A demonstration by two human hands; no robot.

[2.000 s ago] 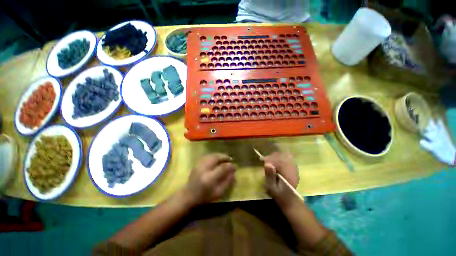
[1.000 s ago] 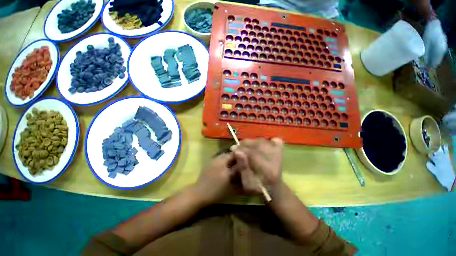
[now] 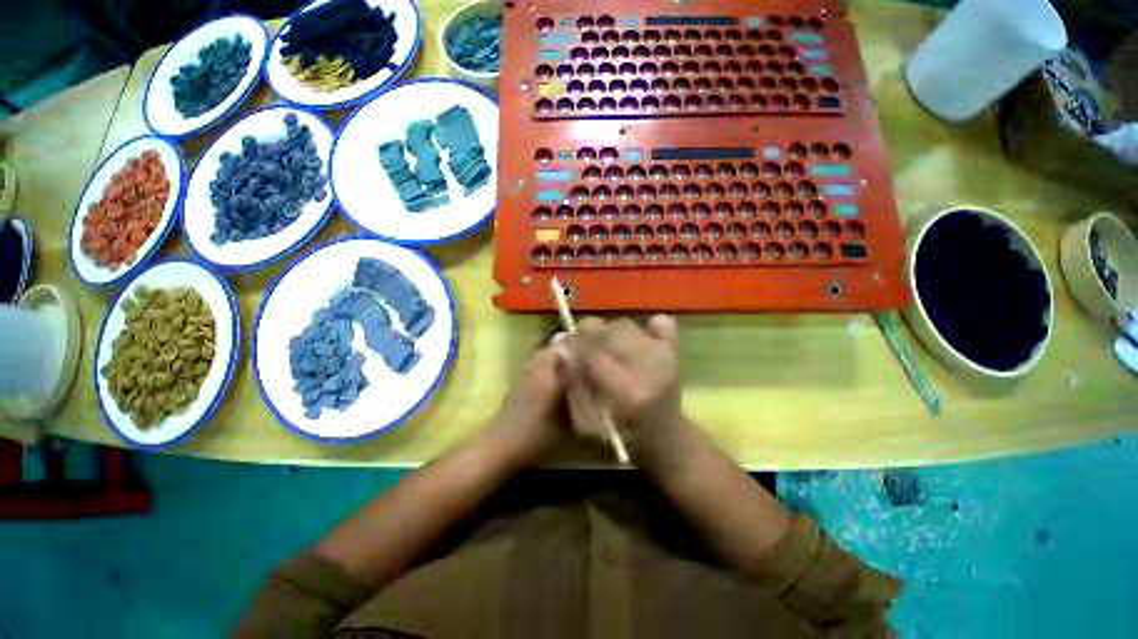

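My right hand [image 3: 630,375] is shut on a thin pale stick [image 3: 563,303], whose tip points up to the near edge of the red-orange tray [image 3: 699,290]. My left hand [image 3: 539,397] is pressed against my right hand, partly hidden by it; whether it holds anything cannot be told. The tray lies just beyond my hands, with two banks of round holes. Some slots hold grey-green, yellow and black pieces, with a long dark strip in each bank.
Blue-rimmed plates at left hold blue-grey [image 3: 327,362], olive-yellow [image 3: 160,356], orange [image 3: 125,215] and green pieces. At right are a bowl of black pieces [image 3: 981,293], a greenish strip [image 3: 907,362], a white cup [image 3: 986,56], a small bowl [image 3: 1103,265] and a box [image 3: 1083,106].
My hands have come together from apart, with the stick now slanting up to the left. Over the last second they stay together while the view shifts. The other person's gloved hand has left view.
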